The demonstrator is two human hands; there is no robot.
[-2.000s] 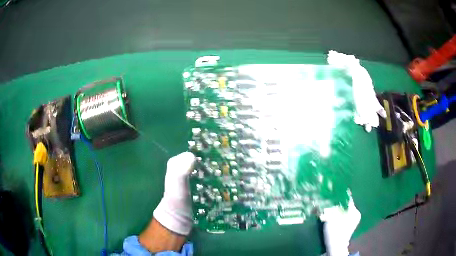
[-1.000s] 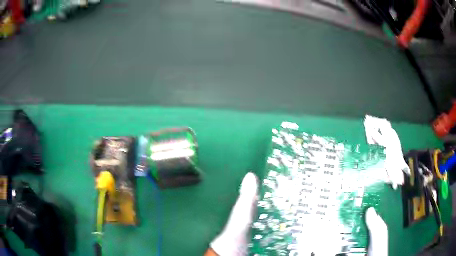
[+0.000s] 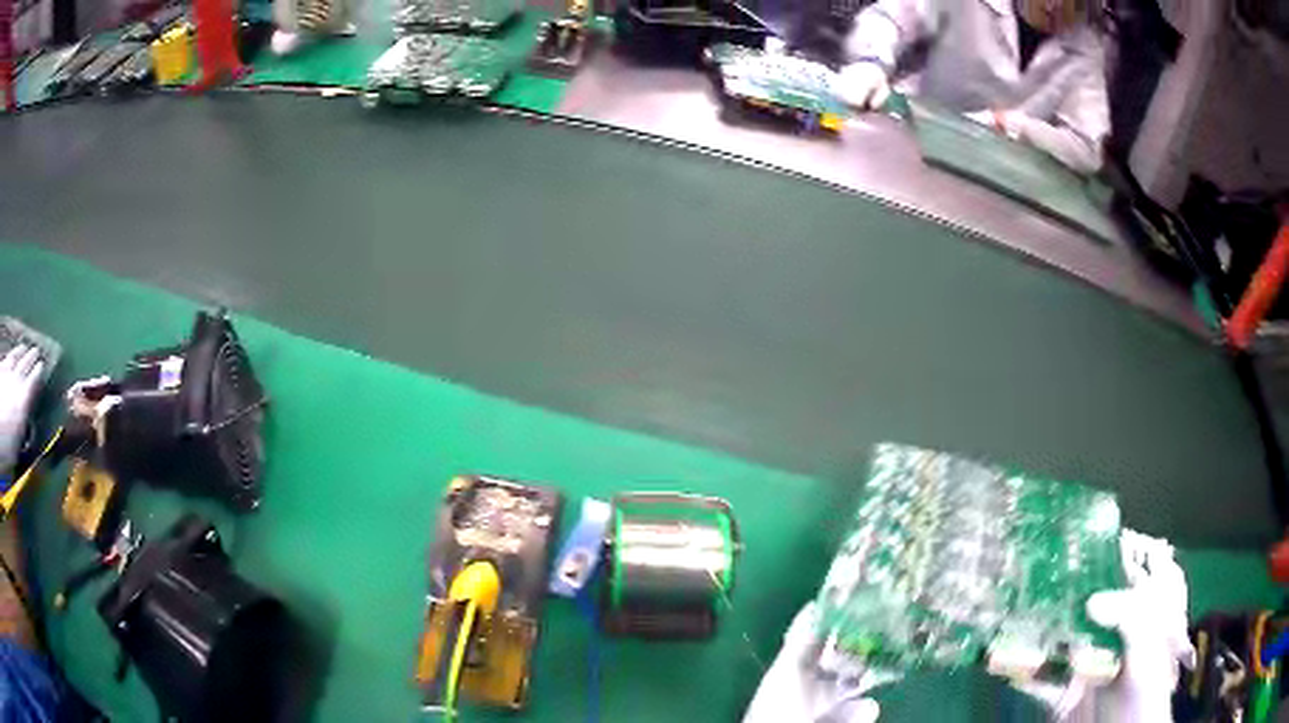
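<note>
My left hand [image 3: 802,681], in a white glove, grips the lower left edge of a green circuit board [image 3: 975,558]. My right hand [image 3: 1148,622], also gloved, grips the board's right edge. The board is held tilted above the green mat at the lower right, slightly blurred. A solder spool [image 3: 672,565] with green rims stands left of the board, a thin strand hanging from it. Left of the spool is an iron stand [image 3: 505,523] with a yellow-collared soldering iron [image 3: 474,583] in it.
A light-blue clip [image 3: 580,548] lies beside the spool. Black fan housings [image 3: 205,410] stand at the left, near another person's gloved hand [image 3: 17,389]. A dark green conveyor belt [image 3: 566,269] runs beyond the mat. A person in white [image 3: 975,71] works across it, near other boards.
The view has swung left and up, showing the far side of the belt. The spool and stand now appear nearer the middle. Both hands still hold the board, now at the lower right.
</note>
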